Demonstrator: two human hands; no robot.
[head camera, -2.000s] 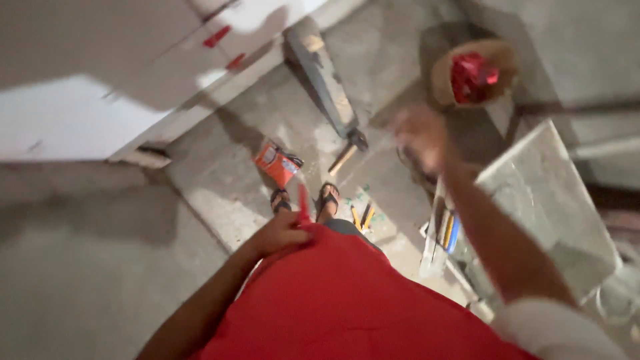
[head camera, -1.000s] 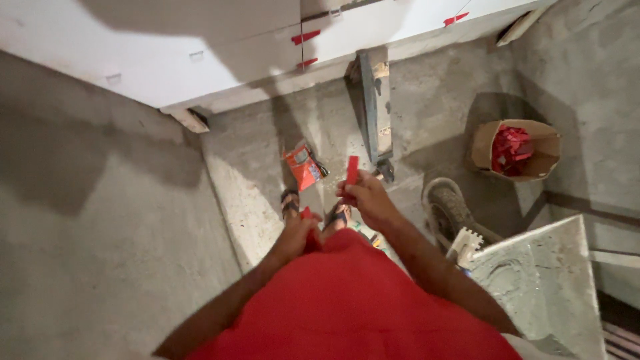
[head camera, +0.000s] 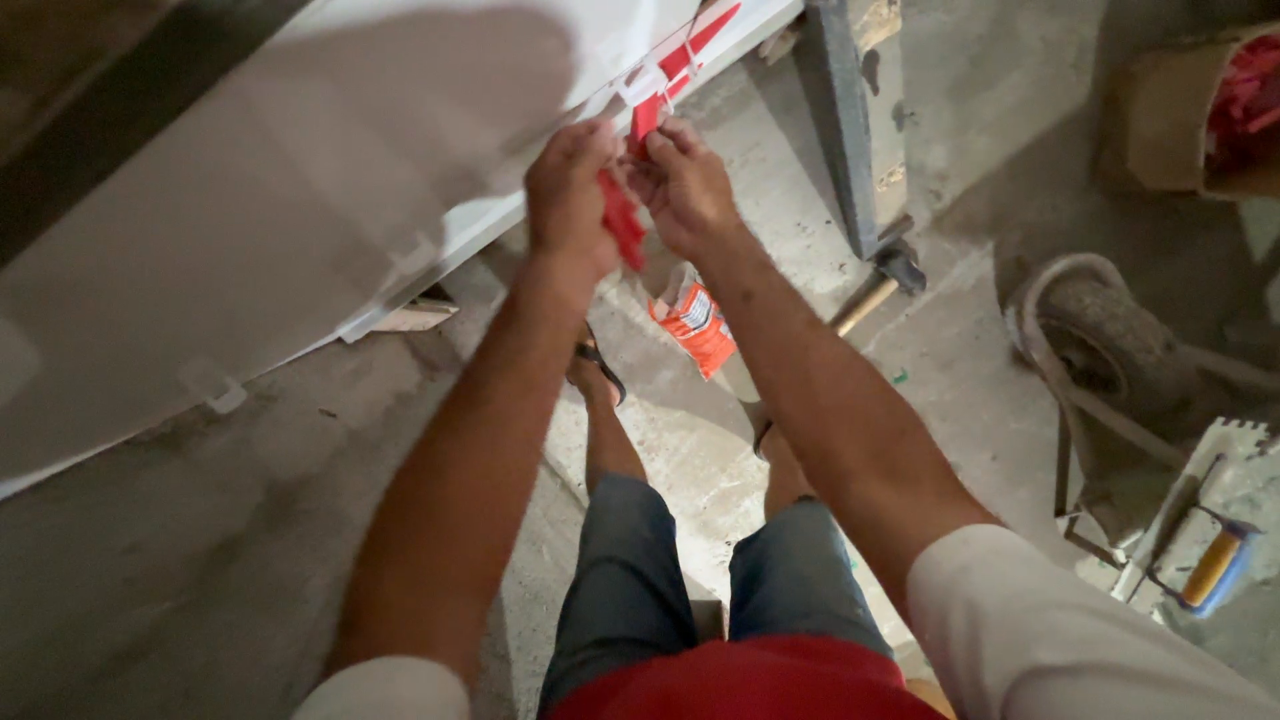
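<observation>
My right hand (head camera: 685, 185) grips a red plastic tile-leveling wedge (head camera: 645, 122) between thumb and fingers, at a white clip (head camera: 642, 84) on the edge of a large pale tile panel (head camera: 400, 130). Close beside it, my left hand (head camera: 575, 195) holds several red wedges (head camera: 622, 220) that stick out below its palm; its fingertips are near the clip and blurred. Just beyond my hands, another red wedge (head camera: 700, 42) sits at a white clip along the same joint.
An orange bag (head camera: 698, 325) lies on the floor by my feet. A hammer (head camera: 868, 292) lies near a metal-and-wood beam (head camera: 850, 120). At right are a cardboard box (head camera: 1150, 115) of red wedges, a wheelbarrow wheel (head camera: 1090, 340) and a notched trowel (head camera: 1190, 510).
Both hands have moved from in front of my body up to the panel's edge. The right hand's red wedge is now at the clip. The view has shifted closer to the panel.
</observation>
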